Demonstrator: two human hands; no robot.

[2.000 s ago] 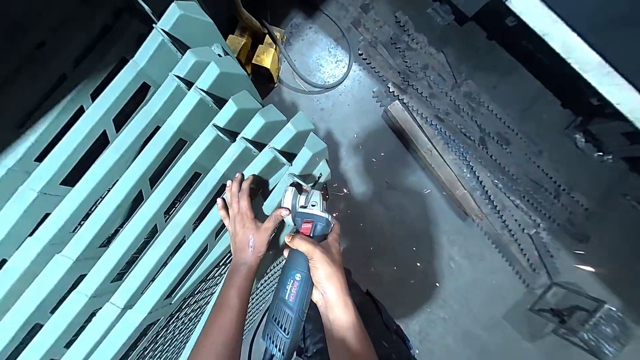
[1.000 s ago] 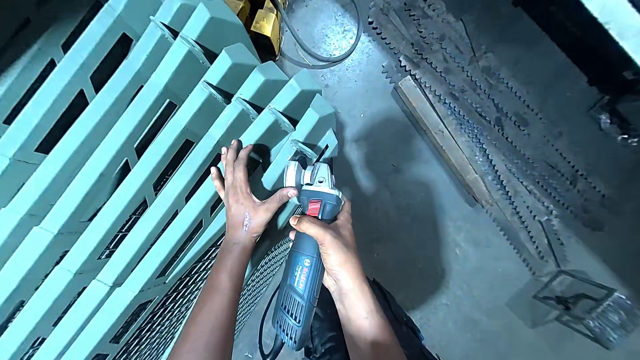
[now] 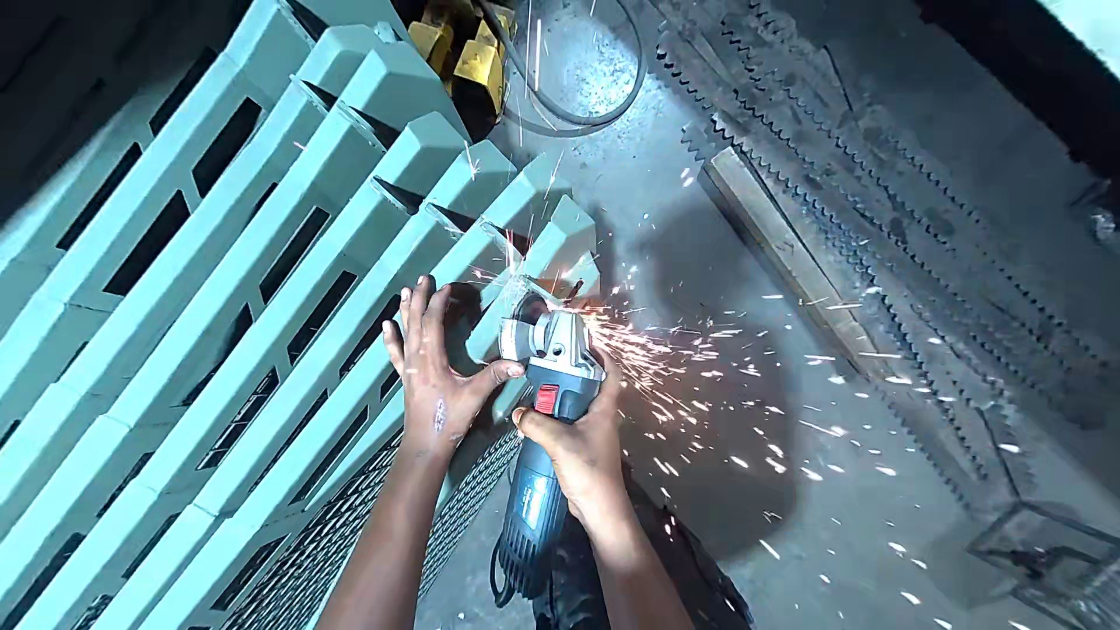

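Observation:
My right hand (image 3: 582, 437) is closed around the body of a blue angle grinder (image 3: 538, 490) with a red switch and a metal head. Its guarded disc end is at the end of a pale green metal frame part (image 3: 564, 241), and sparks stream off to the right. My left hand (image 3: 433, 367) has its fingers spread against the green metal parts just left of the grinder head, the thumb tip close beside the disc guard (image 3: 518, 339). More stacked green frames (image 3: 219, 350) fill the left side. The exact contact point of the disc is hard to see.
Toothed metal strips (image 3: 840, 184) lie on the floor at right beside a long rectangular bar (image 3: 787, 254). A looped cable (image 3: 637, 79) and a yellow object (image 3: 479, 74) are at the top. Expanded metal mesh (image 3: 472, 477) lies below the frames. A wire-frame object (image 3: 1041, 560) stands at lower right.
A dense stream of sparks now leaves the grinder head; only a few faint ones showed two seconds ago. Both hands keep nearly the same places.

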